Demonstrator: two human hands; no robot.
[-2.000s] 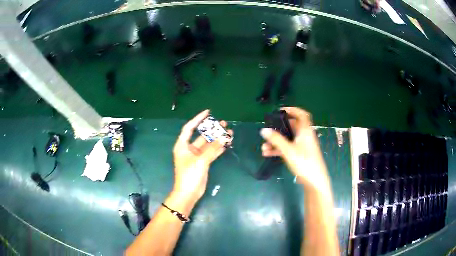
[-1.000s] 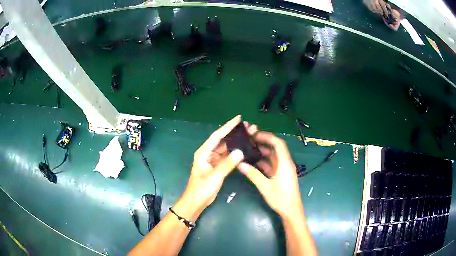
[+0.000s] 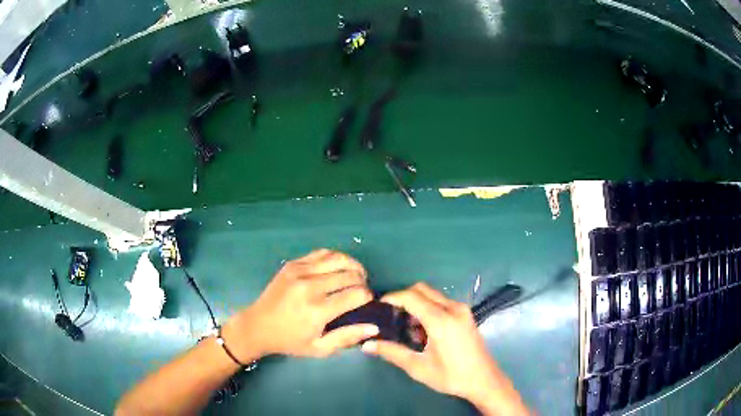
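Observation:
A black adapter case point(image 3: 375, 320) is held between both hands, low in the middle of the view above the green bench. My left hand point(image 3: 313, 305) wraps its left end, with fingers over the top and the thumb on the near side. My right hand point(image 3: 431, 337) grips its right end. The fingers cover much of the case, and no circuit board shows in it. A black output cord point(image 3: 497, 301) lies on the bench just right of my right hand.
A tray point(image 3: 583, 325) of black case covers point(image 3: 642, 284) stands at right. At left are a pale post point(image 3: 77, 183), two circuit boards point(image 3: 168, 244) point(image 3: 79, 266) with cords, and a white scrap point(image 3: 146, 288). The green conveyor point(image 3: 276, 175) beyond carries scattered dark parts and cords.
First the left hand held a circuit board and the right a black case. The hands came together, and now both are on the case, lower in view. The camera view has shifted.

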